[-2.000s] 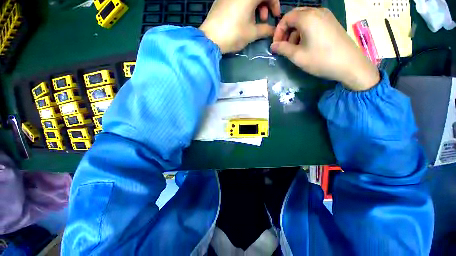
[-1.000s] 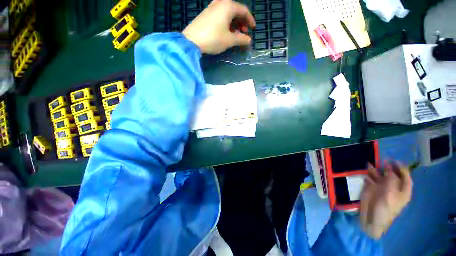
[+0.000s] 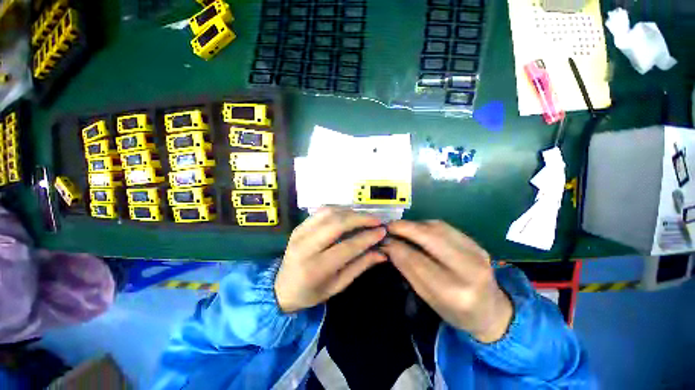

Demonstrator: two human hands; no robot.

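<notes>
My left hand (image 3: pixel 324 259) and my right hand (image 3: pixel 449 274) meet fingertip to fingertip at the bench's front edge, just below the white paper pad (image 3: pixel 335 171). Their thumbs and fingers are pinched together; a thing between them is too small and hidden to make out. A yellow housing (image 3: pixel 383 193) with a dark window lies flat on the pad's lower right part, just above my fingers. The lens blister tray (image 3: pixel 309 46) lies at the back, with a second group of black frames (image 3: pixel 451 38) to its right.
Left stands the foam tray (image 3: pixel 286 160) with columns of yellow housings. Right of the pad are film scraps (image 3: pixel 451 161), a blue triangle pick (image 3: pixel 489 114), a white strip (image 3: pixel 541 202), a pink item (image 3: pixel 542 91) and a white-grey box (image 3: pixel 621 183). A pink sleeve (image 3: pixel 57 282) shows at left.
My left hand has come back from the lens tray to the bench's front edge. My right hand has come up from below the bench at right, and the two now meet.
</notes>
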